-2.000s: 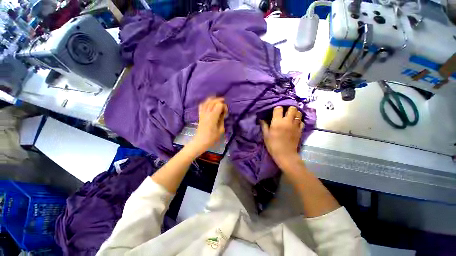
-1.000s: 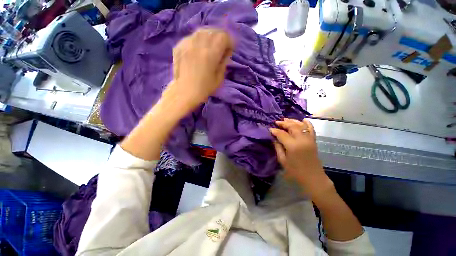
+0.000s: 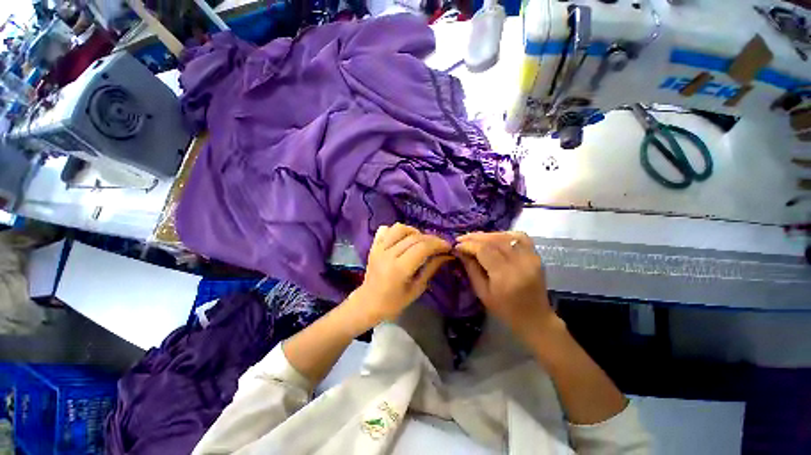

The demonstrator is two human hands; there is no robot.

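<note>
A purple garment (image 3: 302, 142) lies heaped on the white table left of the sewing machine head (image 3: 614, 62). Its gathered ruffle edge (image 3: 436, 200), with dark stitched rows, faces the table's front edge. My left hand (image 3: 405, 267) and my right hand (image 3: 507, 275) meet at the front edge of the garment, fingertips together, pinching the purple cloth between them. What exactly lies between the fingertips is too small to tell. The presser foot area (image 3: 569, 129) is to the right of the garment, apart from it.
Green-handled scissors (image 3: 676, 151) lie right of the needle area. A white lamp (image 3: 485, 37) stands behind. A grey second machine (image 3: 111, 115) is at far left. A dark purple heap (image 3: 191, 382) and a blue crate (image 3: 62, 409) are at lower left.
My left hand has come down from above the garment to meet my right hand, which has moved slightly left. The ruffle edge is now turned and bunched near the table's front.
</note>
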